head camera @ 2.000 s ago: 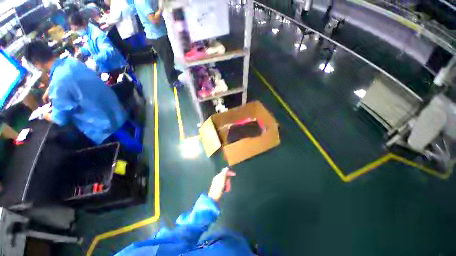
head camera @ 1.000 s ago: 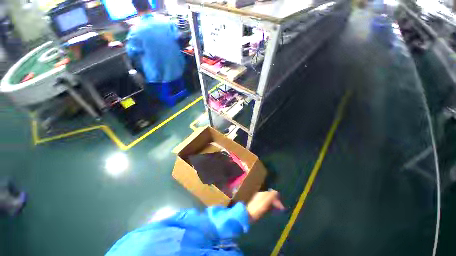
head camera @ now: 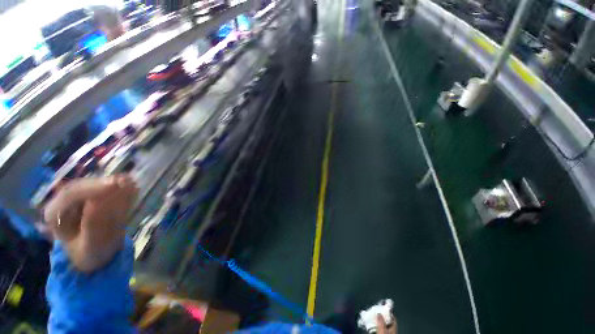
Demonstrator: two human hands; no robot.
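My left hand [head camera: 91, 218] is bare, raised at the left in a blue sleeve. Its fingers are bent and blurred; whether anything is in them cannot be told. My right hand [head camera: 385, 324] is mostly cut off by the bottom edge; its fingers hold a small white crumpled item [head camera: 375, 315]. A bright blue cord [head camera: 261, 286] stretches slantwise between the left side and the blue smock at the bottom middle.
A cardboard box [head camera: 220, 321] with something pink is partly visible at the lower left. A long blurred line of shelving or benches [head camera: 189, 163] runs along the left. A yellow line [head camera: 321, 215] marks the green floor. Right are a thin pale rail [head camera: 434, 176] and a metal stand [head camera: 501, 203].
The view has swung right and along the aisle, and the box has shifted to the lower left edge. A hand is now raised at the left; the white item and blue cord have come into view.
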